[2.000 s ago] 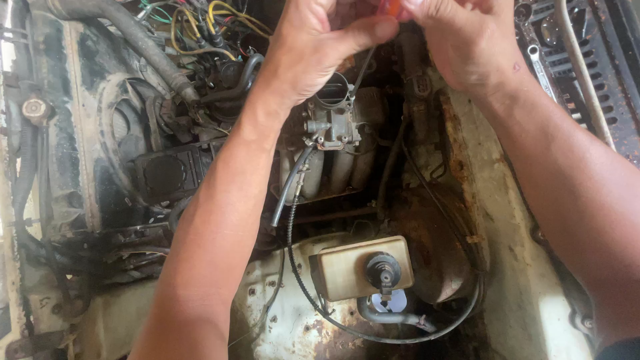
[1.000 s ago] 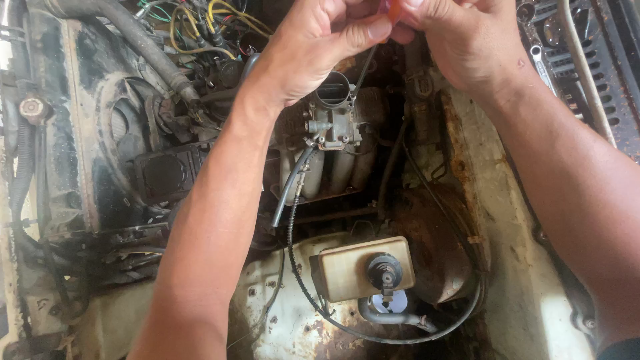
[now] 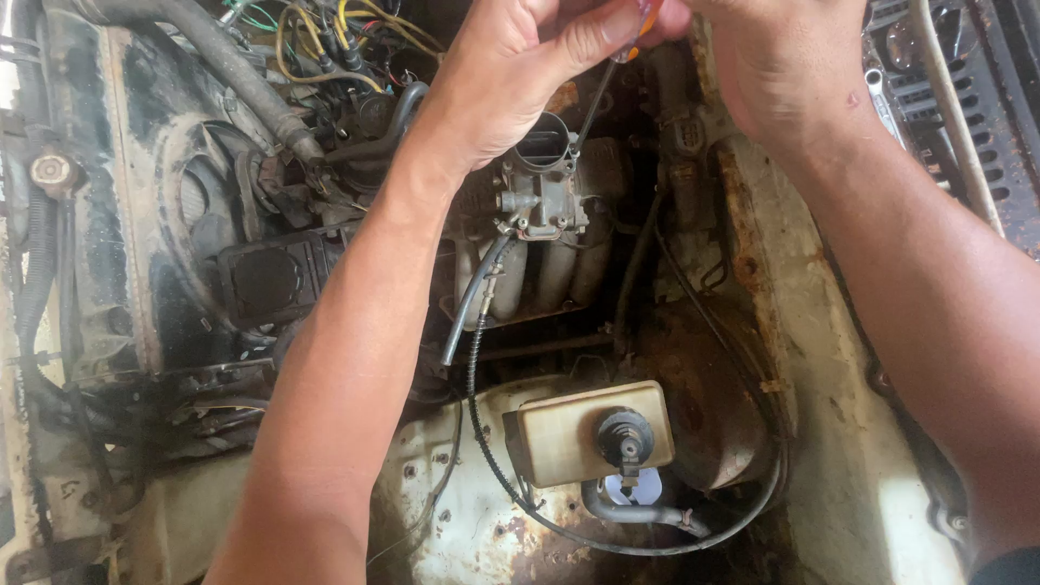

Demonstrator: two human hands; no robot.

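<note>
At the top of the view, my left hand [image 3: 528,73] has its thumb and fingers closed around the orange handle of a screwdriver [image 3: 636,36]. The thin shaft slants down to the top right edge of a carburetor [image 3: 540,187], beside its round open throat; whether the tip sits in a screw cannot be told. My right hand [image 3: 780,65] is right by the handle's upper part, its fingers cut off by the frame edge, so its hold cannot be seen. Below the carburetor are the pale intake manifold pipes [image 3: 556,276] and a short black hose [image 3: 471,305].
A brake fluid reservoir [image 3: 561,439] with a black cap is at bottom centre, and a black cable [image 3: 626,548] loops beneath it. A thick hose [image 3: 219,73] and yellow wires [image 3: 357,24] lie upper left. Wrenches [image 3: 884,101] rest in a dark tray at the right, beyond the rusty fender edge.
</note>
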